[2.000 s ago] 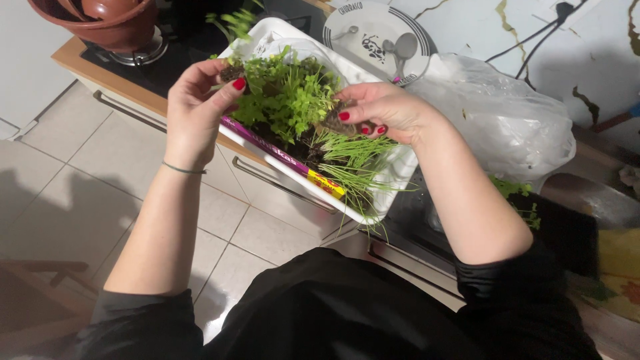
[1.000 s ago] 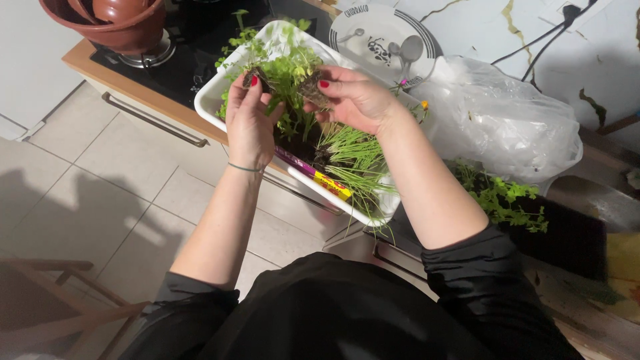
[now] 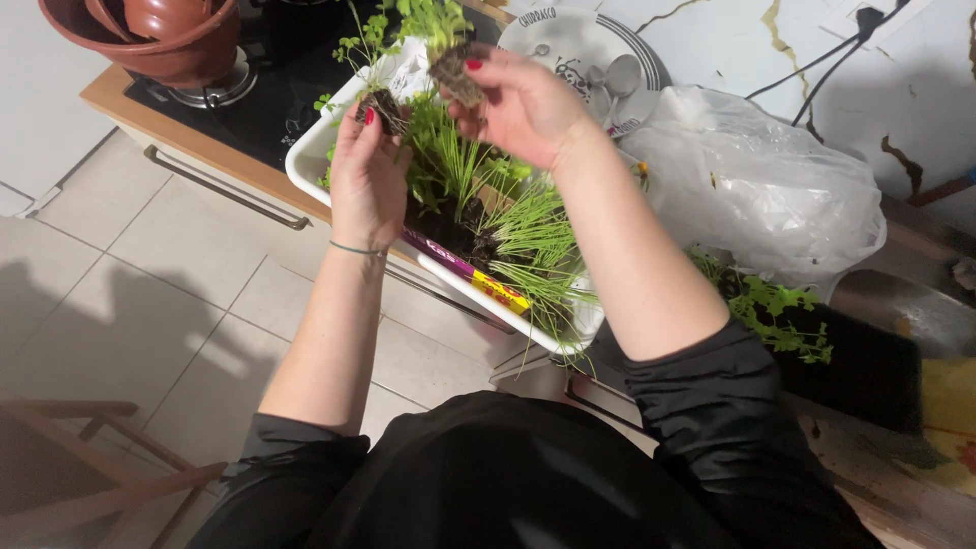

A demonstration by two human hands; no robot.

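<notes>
My left hand [image 3: 371, 171] grips the root ball [image 3: 381, 112] of a small leafy seedling [image 3: 367, 38], whose stems point up and away. In my right hand [image 3: 526, 99] is another seedling clump, its matted root plug [image 3: 456, 74] between thumb and fingers and its pale green leaves [image 3: 435, 23] at the top. Both clumps are held apart above a white plastic tub [image 3: 305, 164]. The tub contains more leafy greens, thin grass-like shoots [image 3: 537, 232] with dark soil at their bases, and a purple and yellow printed package [image 3: 496, 290] along the near side.
Nested brown plastic pots [image 3: 137, 53] stand on the black gas hob [image 3: 267, 99] at left. Behind the tub lies a patterned plate [image 3: 648, 69] with spoons [image 3: 624, 76]. A clear plastic bag [image 3: 762, 183], leafy sprigs [image 3: 785, 305] and a metal sink [image 3: 892, 305] are at right.
My hands, close together over the tub a second ago, are now farther apart. The two root clumps are separated, the right one raised toward the tub's far side.
</notes>
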